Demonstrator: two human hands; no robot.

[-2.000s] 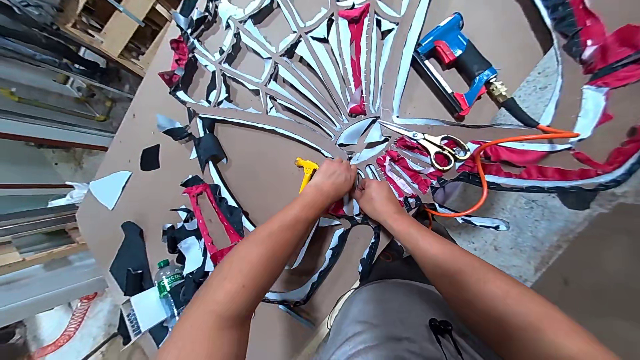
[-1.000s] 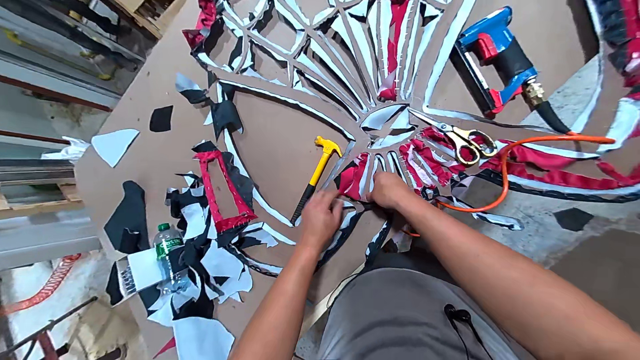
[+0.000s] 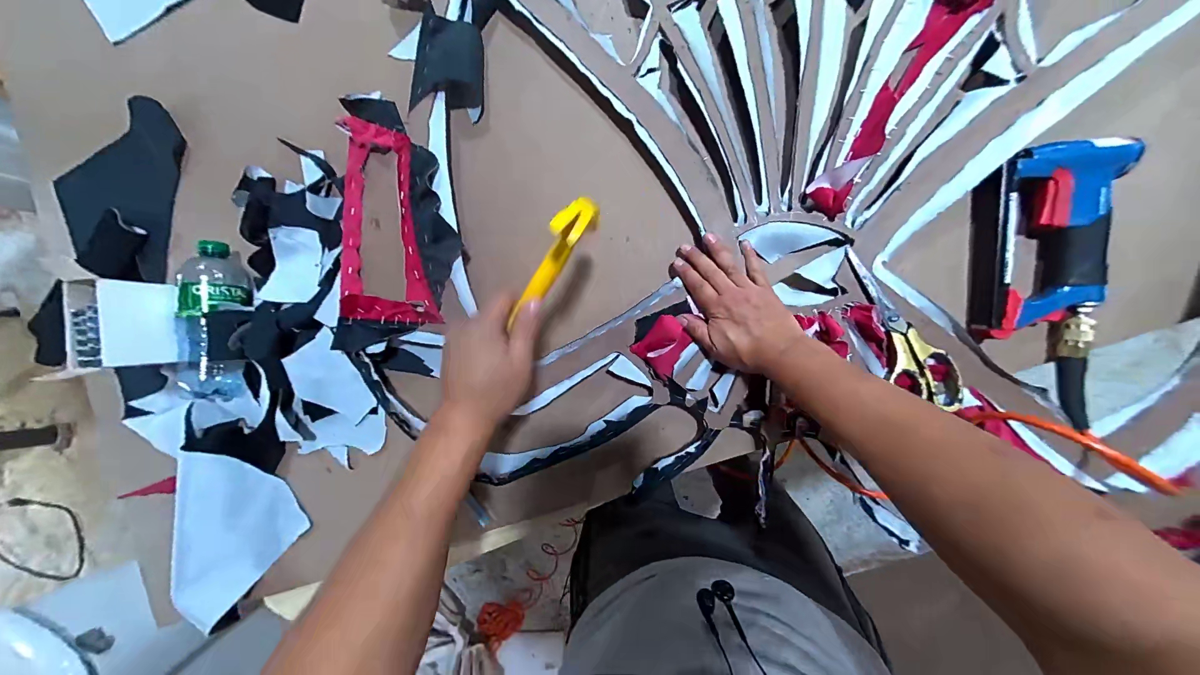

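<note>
My left hand [image 3: 486, 361] is closed around the handle of a yellow hammer [image 3: 562, 244], its head raised over the brown board [image 3: 572, 122]. My right hand [image 3: 736, 309] lies palm down, fingers spread, on the cut-out pattern beside the white leaf-shaped piece [image 3: 787, 236]. Red fabric [image 3: 664, 345] shows just below its fingers. Stapled white, black and red fabric strips line the board's narrow ribs. Gold-handled scissors [image 3: 923, 366] lie to the right of my right hand, partly under the forearm.
A blue and black pneumatic stapler [image 3: 1073, 234] lies at right, with an orange hose [image 3: 1078, 436] nearby. At left are a red-wrapped frame [image 3: 354, 225], a plastic bottle [image 3: 214, 328], a box of staples [image 3: 84, 323] and many fabric scraps [image 3: 225, 525].
My left hand has taken hold of the yellow hammer, which lay on the board one second ago. My right hand has flattened out on the pattern. The view has moved closer.
</note>
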